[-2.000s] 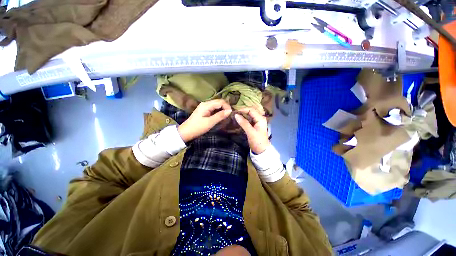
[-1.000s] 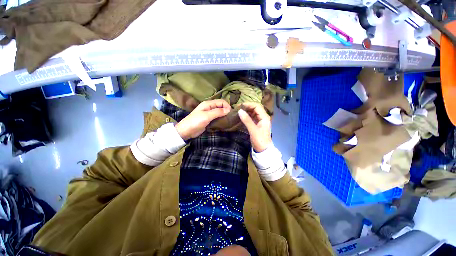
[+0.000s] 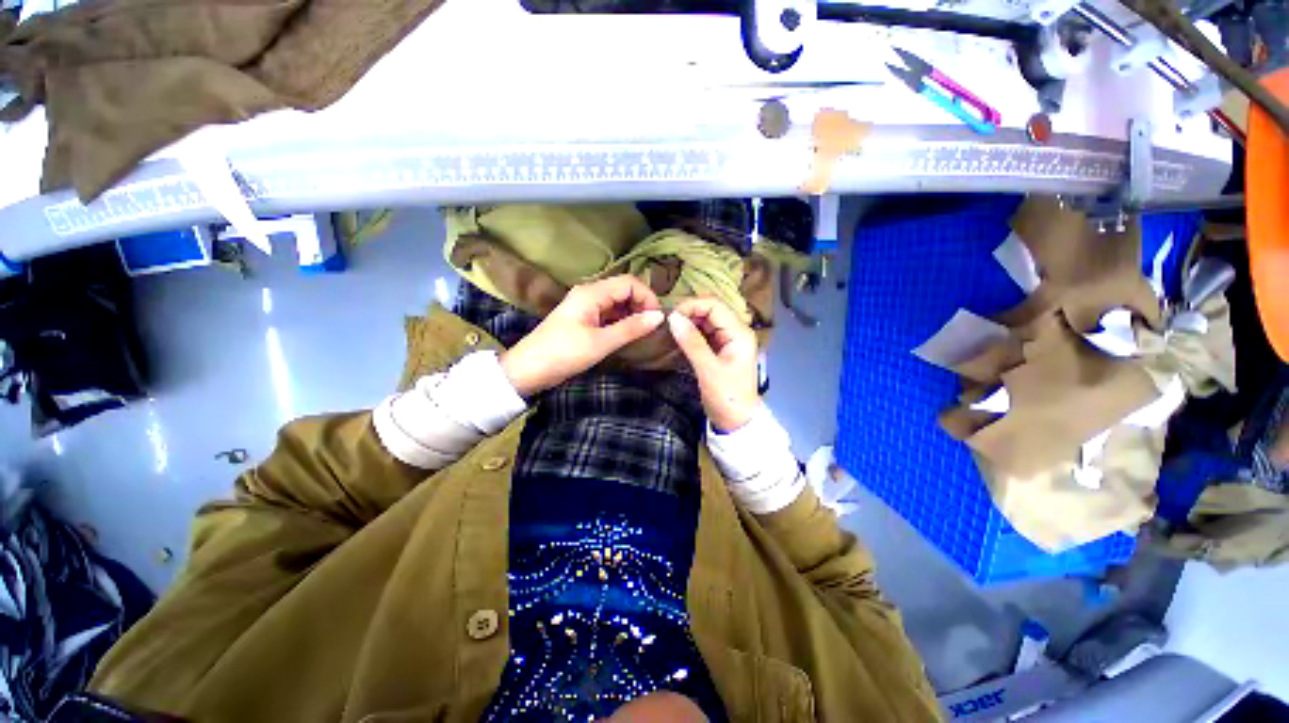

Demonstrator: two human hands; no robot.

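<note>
My left hand (image 3: 583,336) and my right hand (image 3: 715,362) are raised over my lap, thumb and forefinger of each pinched, fingertips almost touching. Whatever may be between the fingertips is too small to make out. Below and behind the hands, an olive-green garment piece (image 3: 558,252) lies bunched on my lap, with darker brown parts. My hands hide part of it.
A white machine table with a ruler-marked edge (image 3: 566,164) runs across the front. On it are brown cut pieces (image 3: 212,78) and pink-and-blue thread snips (image 3: 944,91). A blue bin (image 3: 905,367) with tan pieces (image 3: 1060,410) stands right. An orange disc (image 3: 1272,212) is far right.
The fingertips parted slightly one second ago and are together again now. The garment on my lap has hardly moved.
</note>
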